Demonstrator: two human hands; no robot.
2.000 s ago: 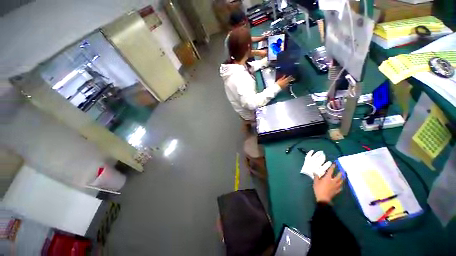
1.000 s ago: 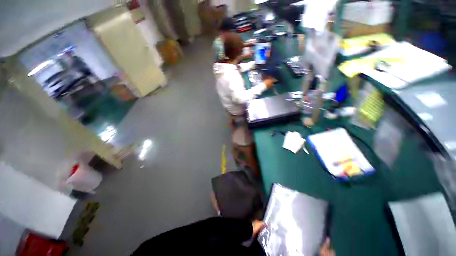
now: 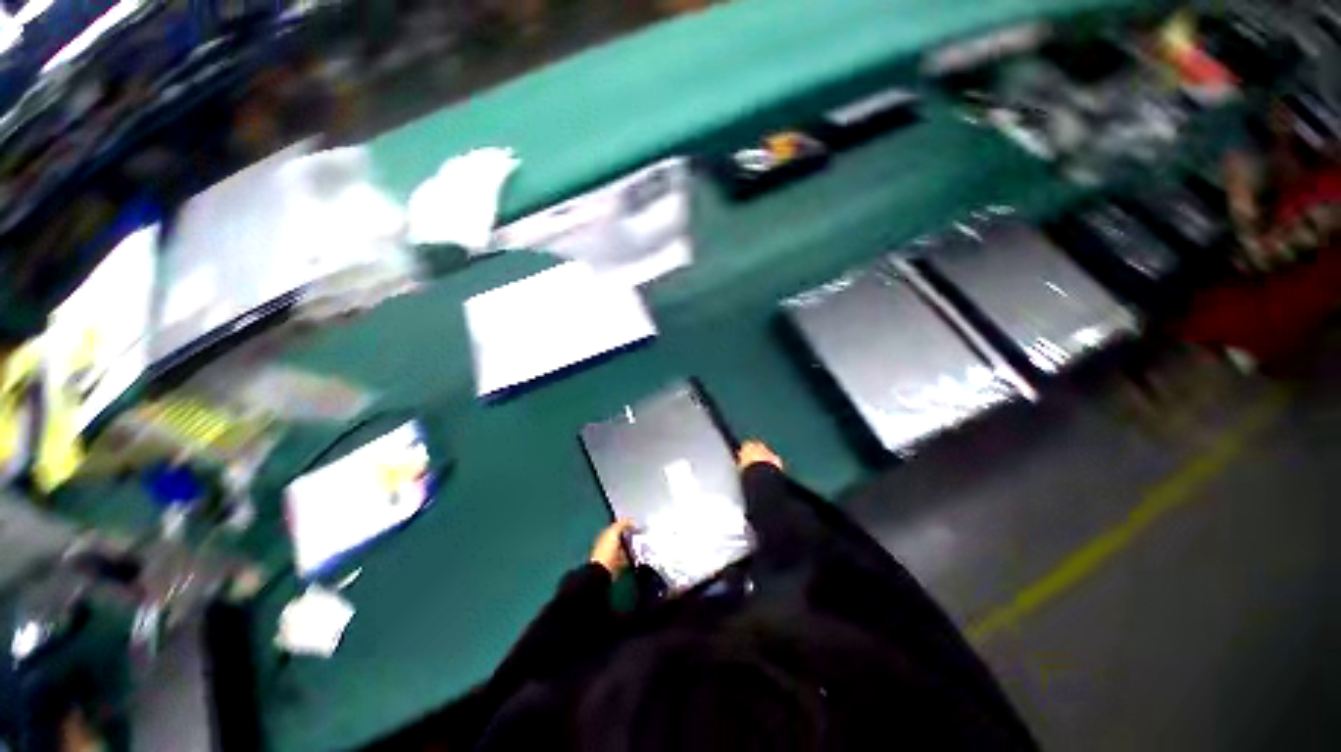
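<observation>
A closed grey laptop [image 3: 669, 478] with shiny film is right in front of me, at or just above the green bench. A small white label is on its lid. My left hand [image 3: 613, 547] grips its left edge, near the end closest to me. My right hand [image 3: 759, 457] grips its right edge. Both hands are small and slightly blurred, and part of the fingers is hidden by the laptop. I cannot tell whether the laptop touches the bench.
Left on the bench [image 3: 468, 617] are the clipboard with a record sheet [image 3: 358, 500] and a white glove [image 3: 315, 622]. A white sheet on a stack [image 3: 556, 326] lies beyond the laptop. Film-covered laptops [image 3: 900, 357] lie to the right. A person in red [image 3: 1279, 316] is at far right.
My view has swung right and blurred. The laptop, low in the view a second ago with my hands at its sides, now shows whole between both hands. More laptops have come into view.
</observation>
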